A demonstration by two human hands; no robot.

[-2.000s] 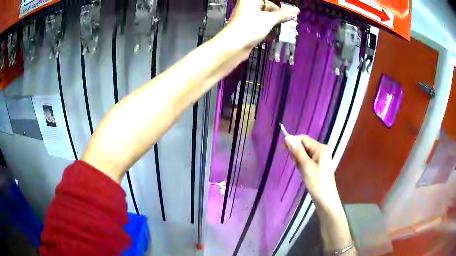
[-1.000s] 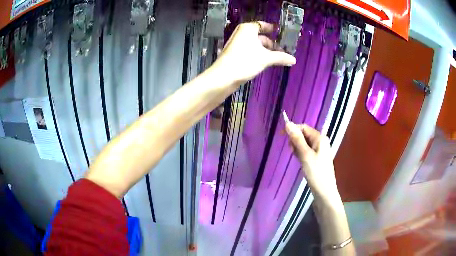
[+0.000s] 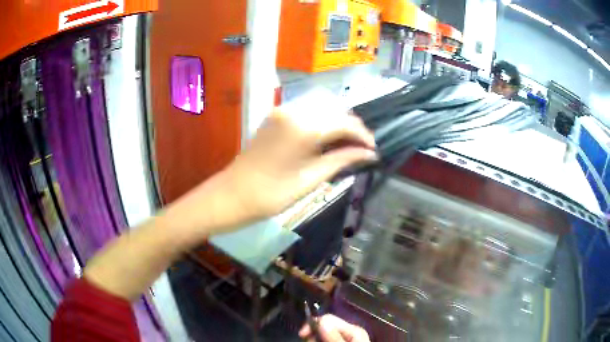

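A thick black-grey strip bundle [image 3: 428, 113] fans out over the white machine top, its near ends hanging over the front edge. My left hand [image 3: 314, 157], blurred, is in front of the bundle's near end with its fingers apart; whether it touches a strip I cannot tell. My right hand [image 3: 338, 328] is low at the bottom edge, partly cut off, closed on a thin dark tool [image 3: 311, 320], perhaps tweezers. The machine front with its clear guard plate [image 3: 461, 247] is below the bundle, blurred.
The conveyor booth with purple curtain [image 3: 80, 147] and hanging clips [image 3: 81, 67] is at the left. An orange door [image 3: 221, 133] and an orange control box [image 3: 334, 37] stand behind. A grey-green stool top [image 3: 254, 244] is below my left forearm. A person's head [image 3: 505, 79] shows behind the machine.
The view has swung right, from the booth's hanging clips to the machine with the bundle. My left hand has left the clip. My right hand is now lower in view.
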